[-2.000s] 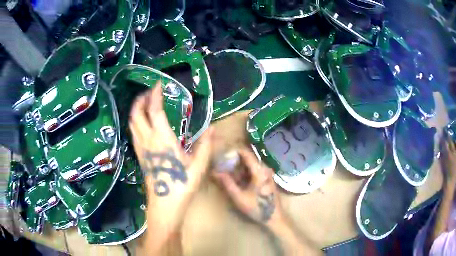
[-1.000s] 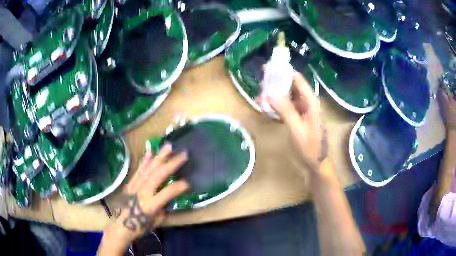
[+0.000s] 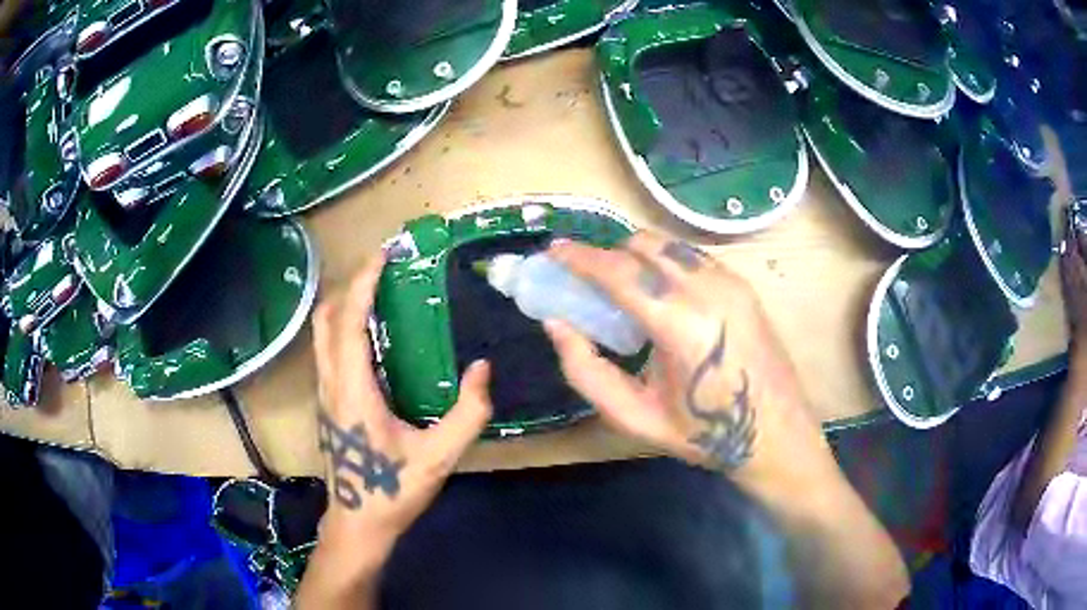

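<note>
A green car-shaped body (image 3: 411,322) lies on the tan board near its front edge, its thick end to the left and its dark recess facing up. My left hand (image 3: 387,405) grips the thick end, fingers along the outer side and thumb at the recess edge. My right hand (image 3: 679,346) holds a translucent white glue bottle (image 3: 572,300) tilted over the recess, nozzle pointing left near the recess's upper left corner. The right hand hides the body's right end. Whether glue is coming out cannot be told.
Overlapping green car bodies (image 3: 155,113) are stacked at the left, and more (image 3: 888,149) lie at the right. One body (image 3: 715,179) lies behind my right hand. Below the board are a blue crate (image 3: 179,542) and a green part. A person's pink sleeve (image 3: 1035,518) shows at the right edge.
The glue bottle has come down from upright above the board to tilted over the body's recess. My left hand has moved from the body's recess area to its thick end. The view has shifted.
</note>
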